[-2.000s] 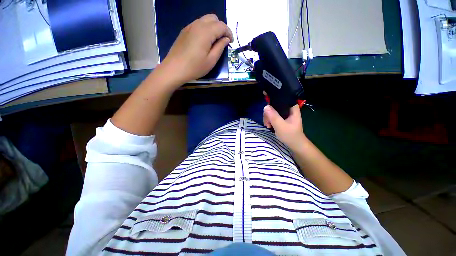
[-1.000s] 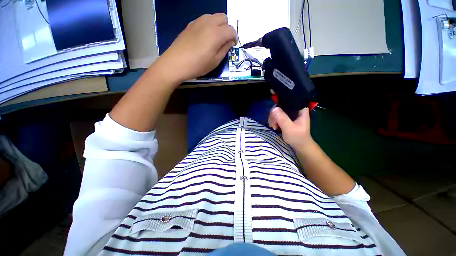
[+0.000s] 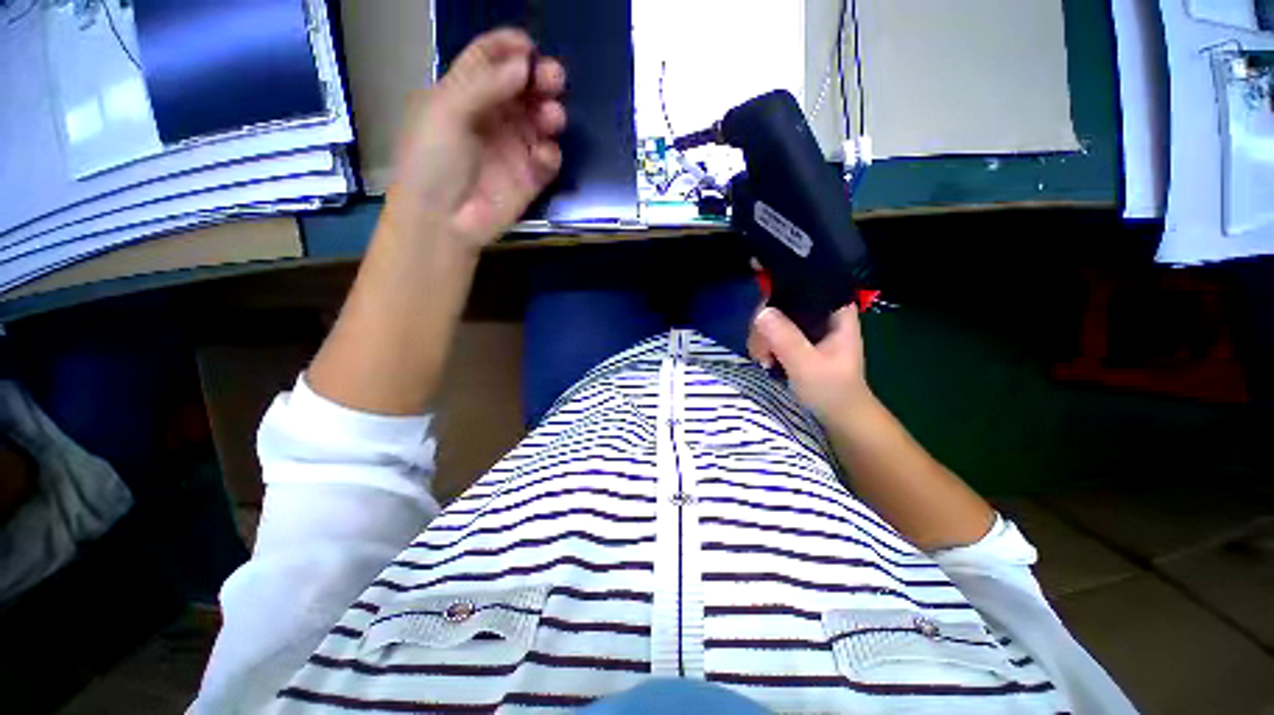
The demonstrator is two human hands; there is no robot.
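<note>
A panel assembly lies at the bench's front edge, with a dark panel (image 3: pixel 594 126) on the left and a bright white panel (image 3: pixel 727 56) on the right. A small circuit board (image 3: pixel 653 165) with thin lead wires sits at the near edge of the white half. My right hand (image 3: pixel 815 356) grips the black soldering gun (image 3: pixel 796 203), its thin tip over the board. My left hand (image 3: pixel 489 140) is over the dark panel, turned palm up with curled fingers, slightly blurred. A dark spot shows between its fingertips, but I cannot tell if it is a held thing.
Stacked white carrier sheets (image 3: pixel 287 196) with a dark panel on top lie at left. More carrier sheets (image 3: pixel 1188 140) lie at right. A cable with a white connector (image 3: pixel 855 151) lies beside the gun on the beige board (image 3: pixel 971 84), over the green bench top (image 3: pixel 978 182).
My left hand has moved left, away from the circuit board, and turned palm up. The soldering gun shifted right, then slightly back left, its tip staying near the board.
</note>
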